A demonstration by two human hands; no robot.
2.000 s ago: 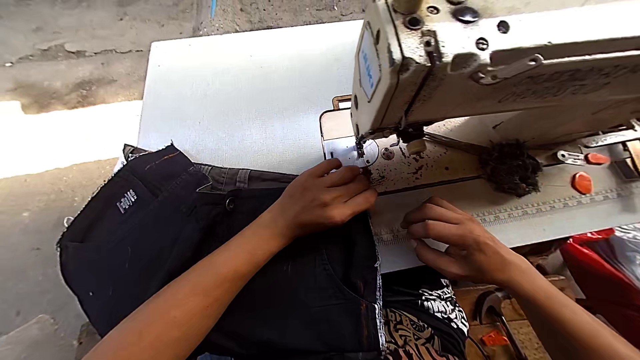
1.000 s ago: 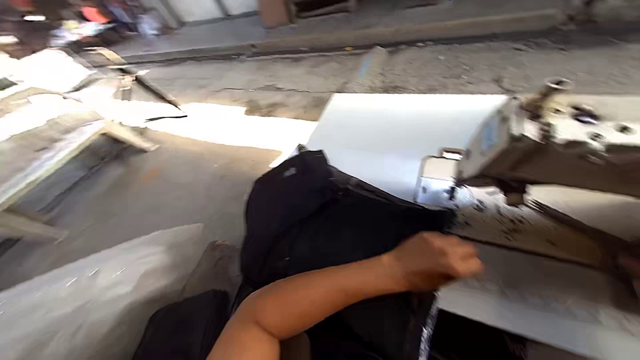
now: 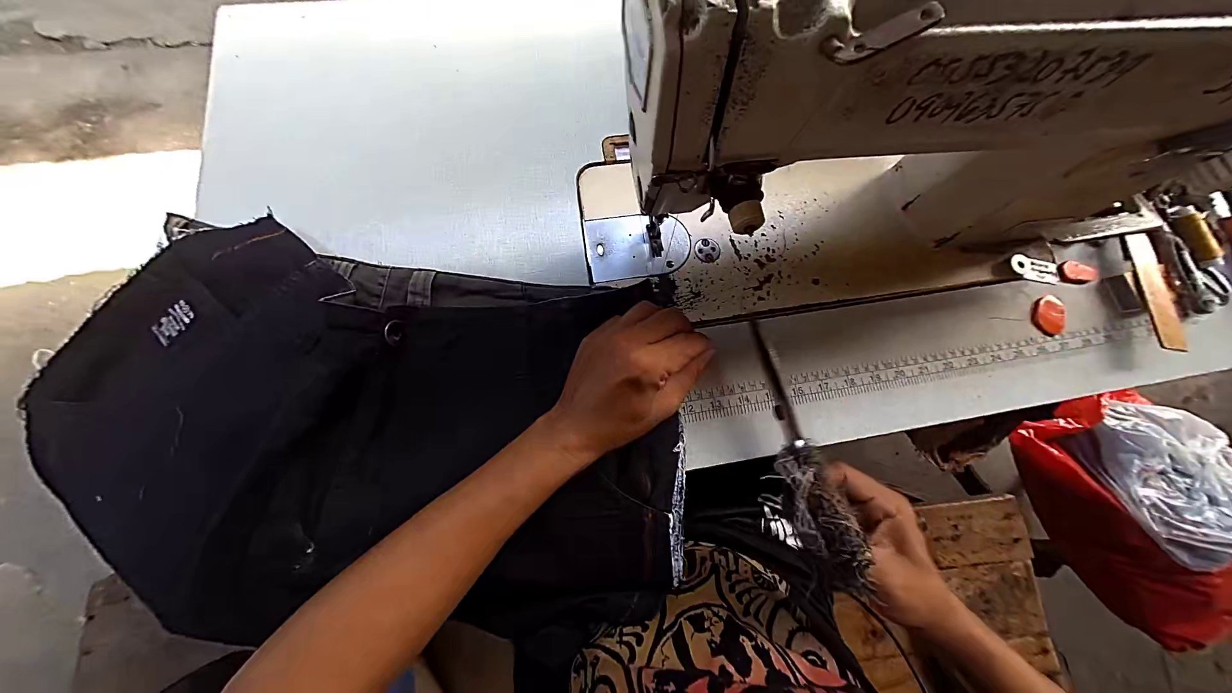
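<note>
My left hand (image 3: 640, 371) grips the upper right edge of a dark garment (image 3: 433, 404), which has a metal button, a belt loop and frayed raw edges. That edge lies just in front of the needle plate (image 3: 626, 250) of an industrial sewing machine (image 3: 866, 87). My right hand (image 3: 885, 539) is closed around a scissors-like metal tool (image 3: 782, 390) whose handle end is wrapped in grey frayed threads. Its narrow end points up over the table, right of my left hand; motion blur hides whether it has two blades.
A measuring tape (image 3: 905, 371) runs along the front of the white table (image 3: 404, 125). At the right are a red-orange disc (image 3: 1049, 314), a wooden strip (image 3: 1155, 294) and thread spools (image 3: 1196, 234). A red plastic bag (image 3: 1088, 539) hangs low right, beside a wooden stool (image 3: 991, 549).
Two seconds ago my right hand was empty over the tape and the thread-wrapped bundle lay on the machine bed. Now my right hand holds it, lower, off the table's front edge. The view swung left and back.
</note>
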